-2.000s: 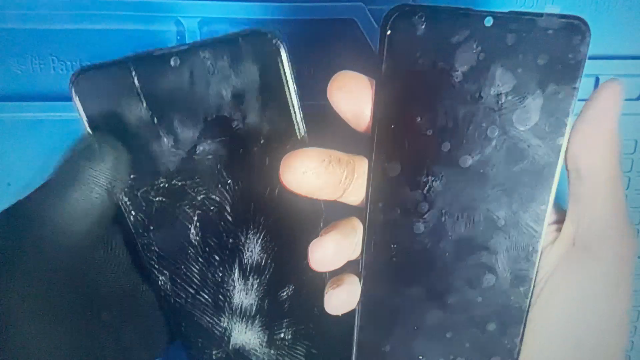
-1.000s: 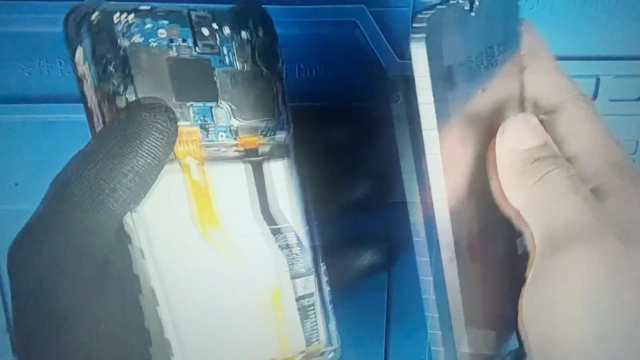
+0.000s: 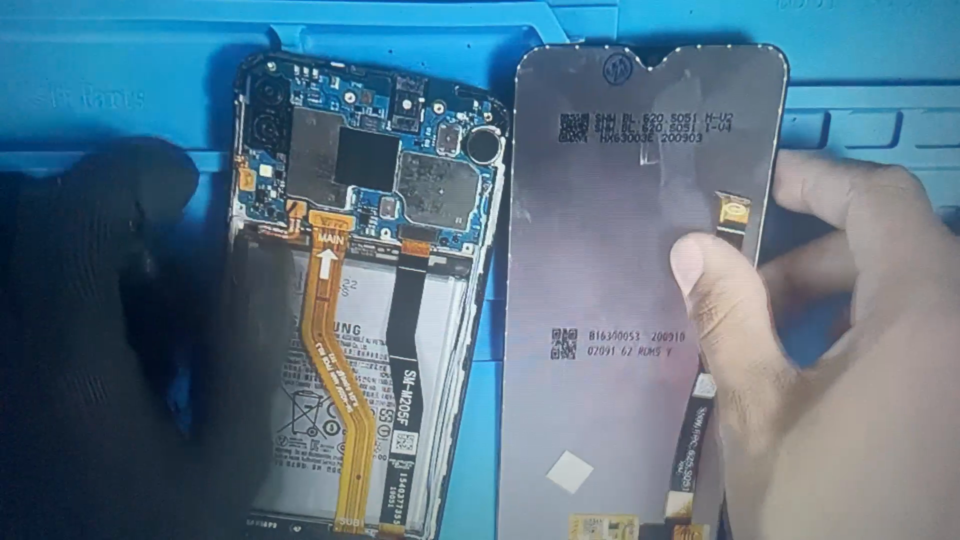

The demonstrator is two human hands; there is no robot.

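At the left lies an opened smartphone (image 3: 442,187), its inside facing up, with a blue circuit board, a Samsung battery (image 3: 300,390), an orange flex cable (image 3: 319,300) and a black flex cable (image 3: 407,315). My left hand (image 3: 142,330), in a black glove, is at the phone's left edge; its fingers are dark and blurred, and its hold is unclear. Beside the phone is a replacement-type display panel (image 3: 592,262), back side up, bearing printed codes and a flex cable (image 3: 690,442). My bare right hand (image 3: 810,360) holds its right edge, thumb on the back, fingers behind.
Beneath both is a blue work mat (image 3: 480,420) with moulded ridges and raised lettering. A ridged edge (image 3: 420,30) runs behind the phone, and shallow slots (image 3: 859,129) are moulded in the mat at the right.
Both the phone and the display panel showed dark glass fronts, the phone's cracked; now their undersides face up. My left thumb has moved off the circuit board to the phone's left side.
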